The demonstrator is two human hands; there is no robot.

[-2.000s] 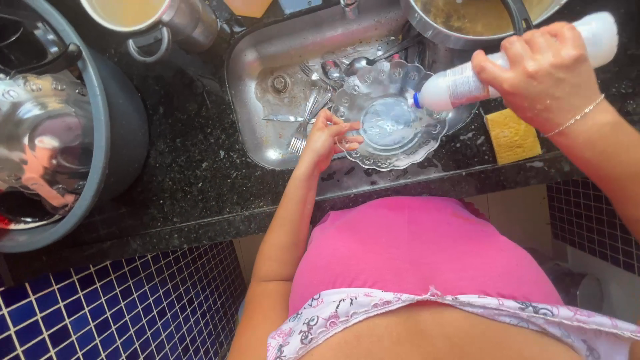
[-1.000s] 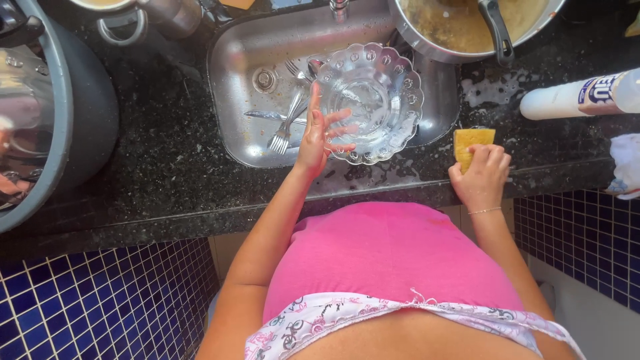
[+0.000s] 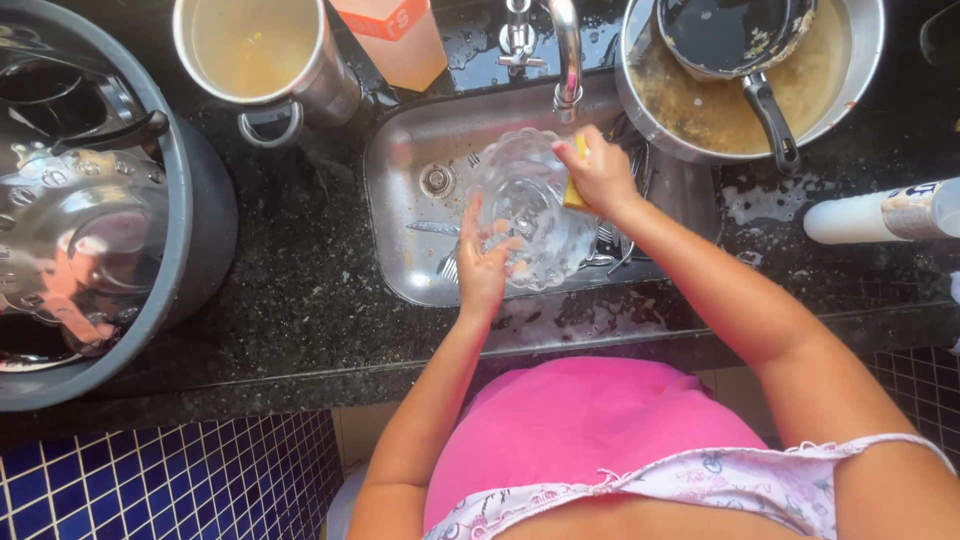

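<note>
Over the steel sink basin (image 3: 409, 225) my left hand (image 3: 486, 266) holds a clear glass bowl (image 3: 525, 195) with a scalloped rim, tilted, its fingers seen through the glass. My right hand (image 3: 600, 172) grips a yellow sponge (image 3: 576, 191) against the bowl's right side. Beneath the bowl, forks (image 3: 449, 268), a knife (image 3: 433, 227) and other cutlery lie in the sink, partly hidden. The chrome faucet (image 3: 568, 60) stands just behind; no stream of water shows. A white squeeze bottle (image 3: 855, 220) lies on the counter at the right.
A large grey tub (image 3: 176, 225) holding glassware stands left. Behind the sink are a metal pot with liquid (image 3: 322, 67) and an orange-pink container (image 3: 405, 49). At the back right, a wide pot (image 3: 862, 82) holds brown liquid and a black pan (image 3: 731, 37). The granite counter (image 3: 315, 315) has wet patches.
The bottle was in my right hand two seconds ago and lay on the counter one second ago. My right hand has since carried the sponge from the counter's edge to the bowl, which is now tilted.
</note>
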